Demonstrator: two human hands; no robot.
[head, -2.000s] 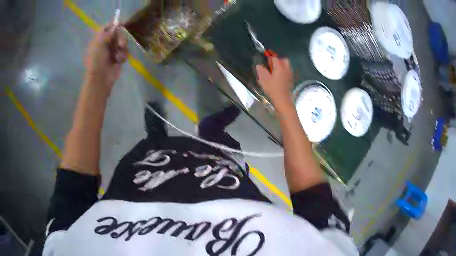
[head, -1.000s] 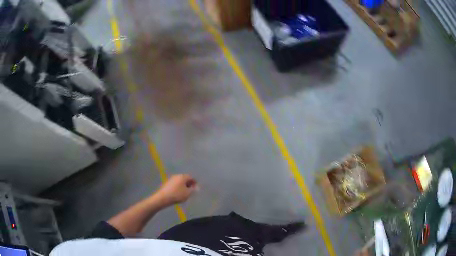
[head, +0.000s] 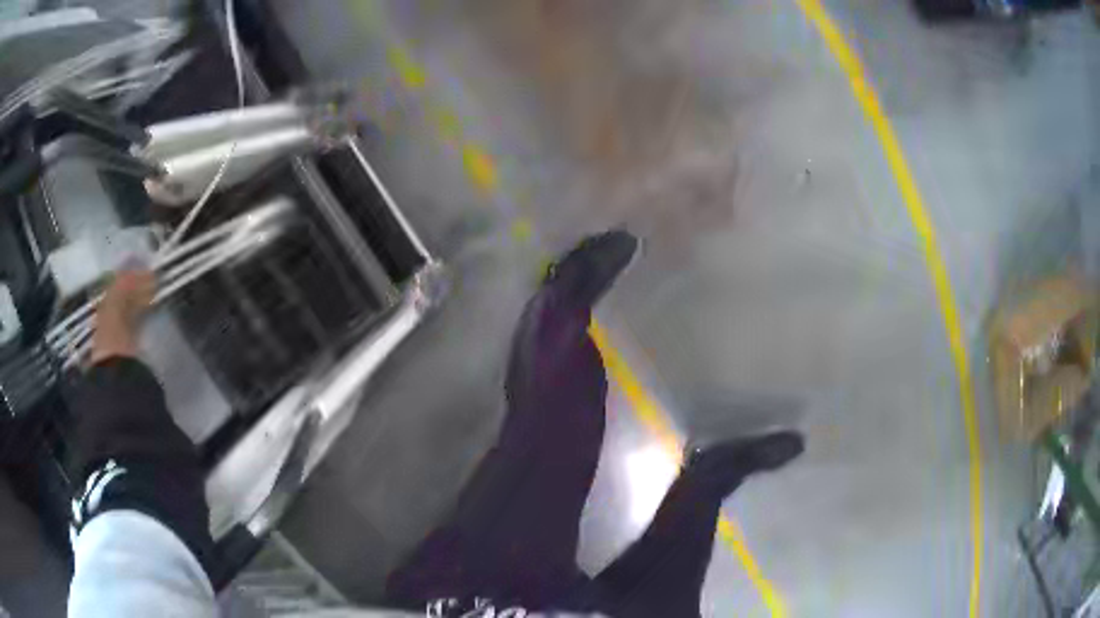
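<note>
My left hand [head: 123,316] is at the left, small and blurred, reaching over pale metal feeders [head: 211,251] on a machine. Its fingers are hard to make out, and whether it holds anything cannot be told. A thin white strip, apparently component tape [head: 234,63], hangs from the top edge down towards the feeders, just above my hand. My right hand is out of the picture.
A black slatted holder [head: 271,308] sits low on the machine between pale rails. Yellow lines [head: 923,229] cross the grey floor. My legs and dark shoes are at the centre. A cardboard box [head: 1025,392] and a green bench edge [head: 1071,473] are at the right.
The view has turned from the green bench with reels and scissors to the machine at the left. My left hand has moved over the feeders. My right hand has left the picture.
</note>
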